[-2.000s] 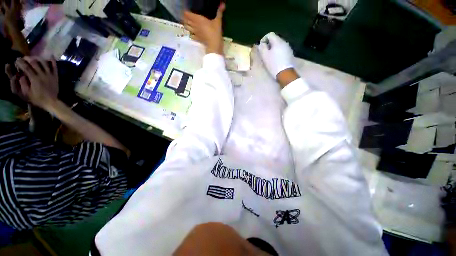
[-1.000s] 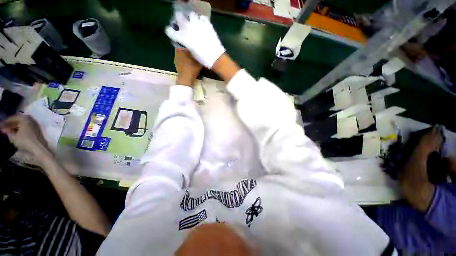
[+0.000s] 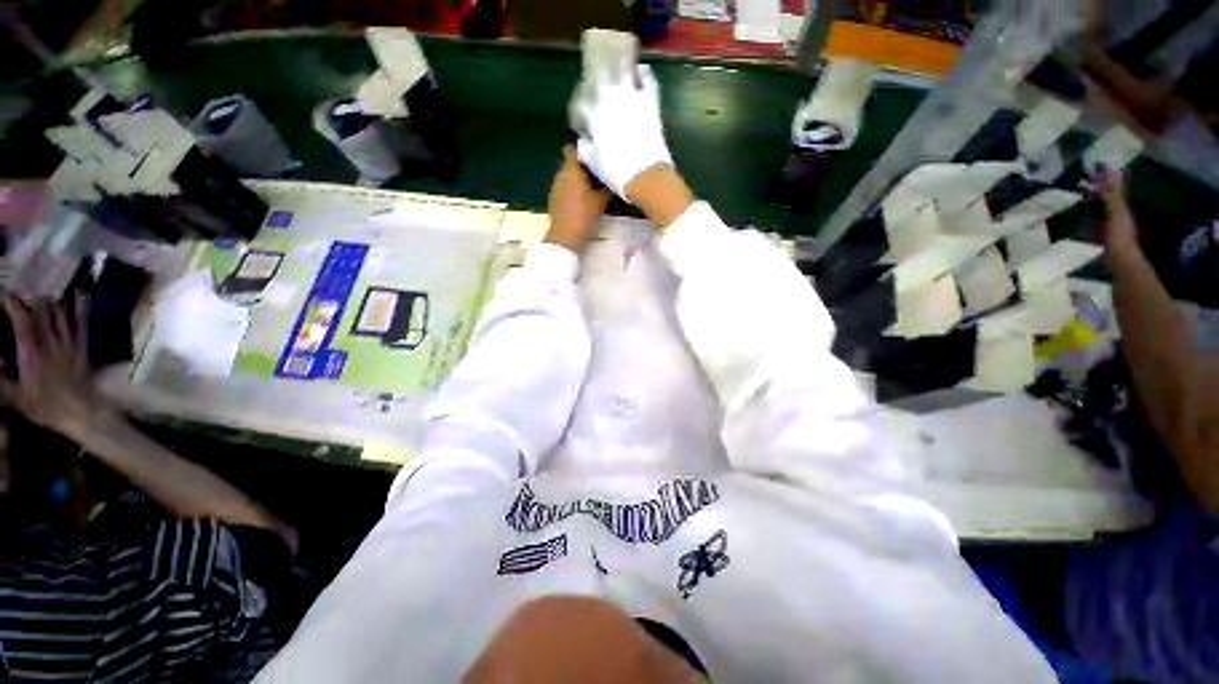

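A carton with a raised pale flap (image 3: 611,54) is held upright between my hands over the near side of the belt. My right hand (image 3: 624,131), in a white knit glove, is closed around its upper part. My bare left hand (image 3: 576,201) is lower down, at its dark lower part. Much of the carton and the fingertips are hidden behind the glove and wrists.
The green belt (image 3: 729,114) carries a bagged product (image 3: 243,131), another bagged product (image 3: 356,139) beside a carton, and a carton (image 3: 836,100) at right. Clustered open cartons (image 3: 983,278), a metal post (image 3: 898,147), a printed sheet (image 3: 448,287), and workers' arms flank me.
The view has swung right, then back left. My hands came together around the carton over the belt; their grip looks similar to a second ago. More products and cartons show on the belt.
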